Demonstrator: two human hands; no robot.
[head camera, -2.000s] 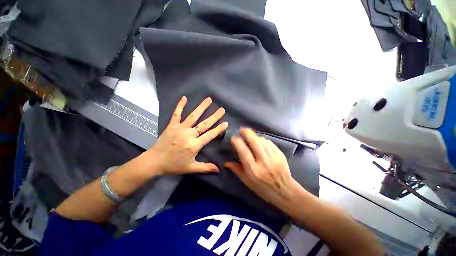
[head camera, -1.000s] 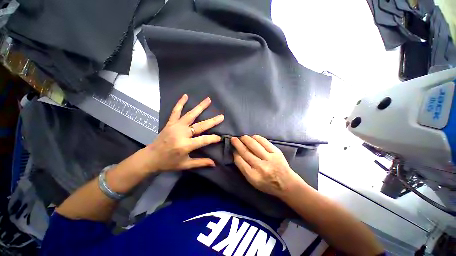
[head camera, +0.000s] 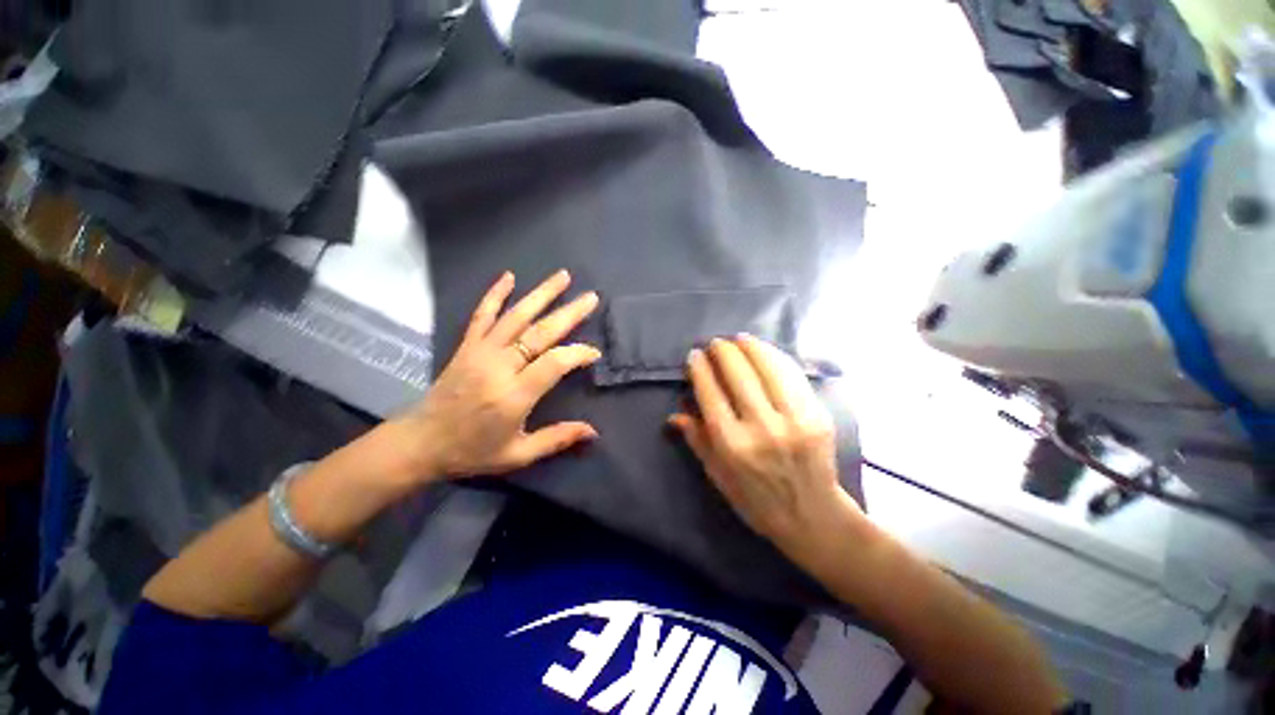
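A large charcoal garment panel (head camera: 559, 182) lies flat on the white table in front of me. A narrow dark strip (head camera: 692, 328), a welt or facing piece, lies across its middle, lifted above the slit line, with small folds at its left end. My left hand (head camera: 510, 377) lies on the panel with its fingers spread, left of the strip, holding nothing. My right hand (head camera: 762, 433) rests at the strip's lower edge with its fingers together; its fingertips press on the edge. Whether they pinch the fabric is hard to tell.
The white sewing machine head (head camera: 1063, 266) with a blue stripe stands at right. Stacks of dark cut pieces (head camera: 210, 98) lie upper left, and more (head camera: 1021, 56) upper right. A measuring strip (head camera: 350, 342) runs along the table's edge. Dark fabric (head camera: 210, 433) hangs at lower left.
The strip now lies folded upward, showing a wide flap above the slit. My right hand has shifted right and slightly up. The panel and machine head appear shifted left in view.
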